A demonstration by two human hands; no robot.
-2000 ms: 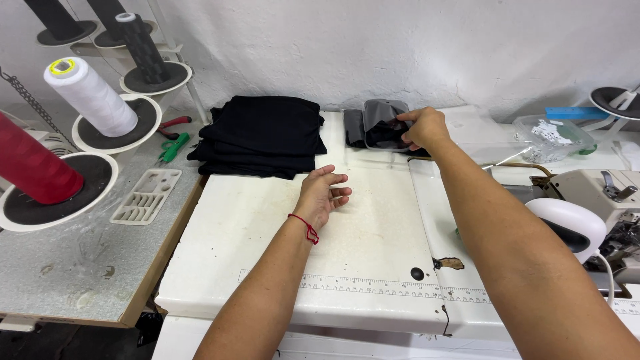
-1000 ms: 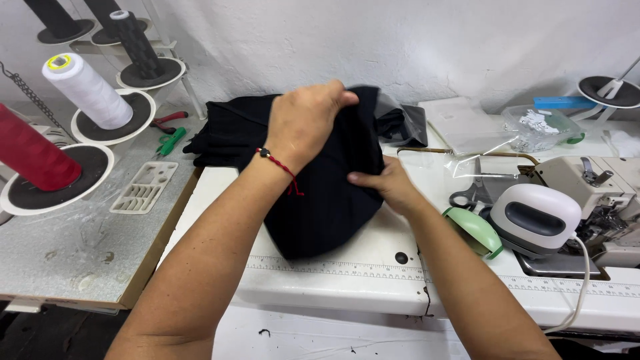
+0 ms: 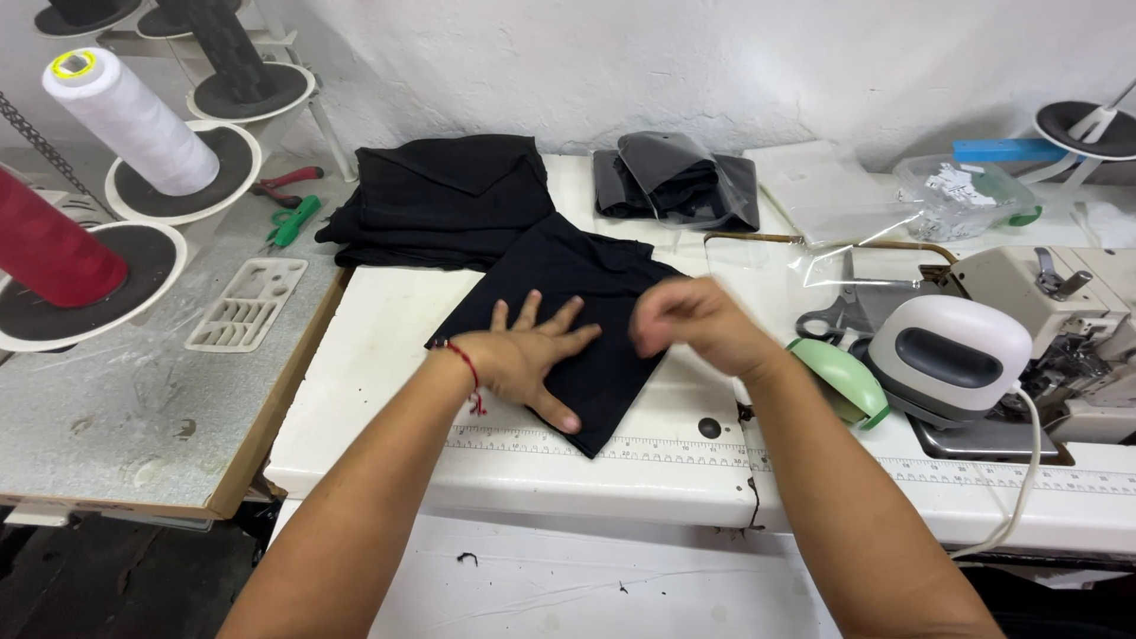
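Note:
A folded black fabric piece [image 3: 568, 355] lies slantwise on the white table, its upper end against a stack of black folded cloth [image 3: 444, 200]. My left hand [image 3: 524, 359], with a red cord bracelet on its wrist, rests palm down on the piece, fingers spread. Over the right edge of the same piece is my right hand [image 3: 697, 324], blurred, with curled fingers; whether it pinches the fabric cannot be told. Behind lie black items in clear plastic bags [image 3: 679, 182]. A ruler tape [image 3: 657, 448] runs along the table's front, partly under the fabric.
On the right are a white mini heat press [image 3: 954, 355], a light green case [image 3: 839, 382], dark-handled scissors [image 3: 825, 319], a sewing machine [image 3: 1047, 311] and a plastic tub of labels [image 3: 963, 191]. To the left stand thread cones [image 3: 133, 124], green snips [image 3: 293, 222] and a bobbin tray [image 3: 248, 304].
The black piece, held up between both hands a second ago, now lies on the table. My left hand has come down and spread out on it.

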